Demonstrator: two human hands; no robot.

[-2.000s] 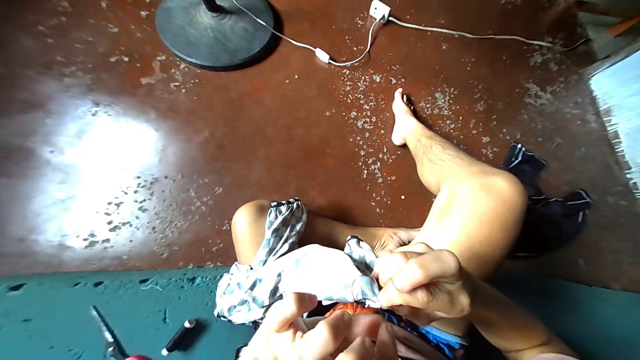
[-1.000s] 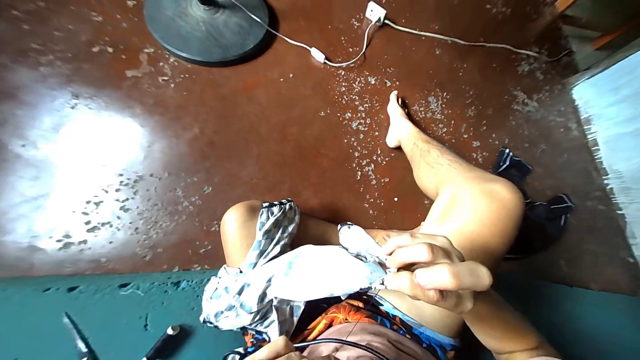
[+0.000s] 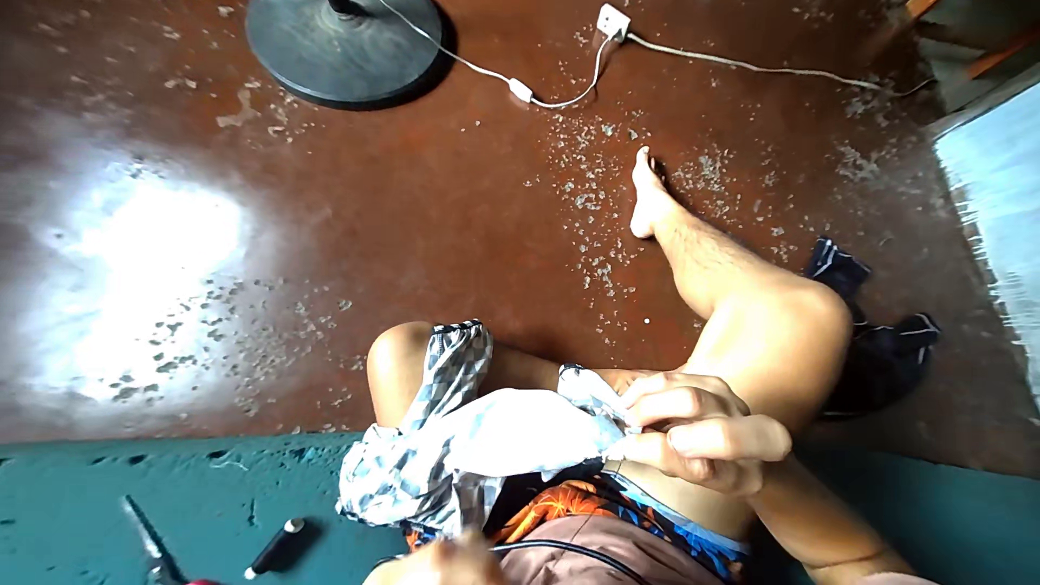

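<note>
A white and grey checked garment (image 3: 520,435) with dark-edged ends lies across my lap, partly over the bent knee. My right hand (image 3: 703,431) pinches its right edge between thumb and fingers; a thin dark line, perhaps thread, shows just below the fingertips. My left hand (image 3: 443,561), blurred and cut off by the bottom edge of the view, is close below the garment; its fingers and whatever they may hold are unclear. A thin black cord (image 3: 569,548) runs over my pinkish-brown shirt, near the patterned shorts (image 3: 561,504).
Scissors (image 3: 150,540) and a small black cylinder with metallic ends (image 3: 275,548) lie on the green bench (image 3: 325,463). On the red floor are a round black stand base (image 3: 345,53), a white socket block (image 3: 613,22) with cords, and dark clothing (image 3: 886,357) beyond my leg.
My left hand was up at the garment beside my right hand two seconds ago; it has moved down to the bottom edge of the view. My right hand remains at the garment's right edge.
</note>
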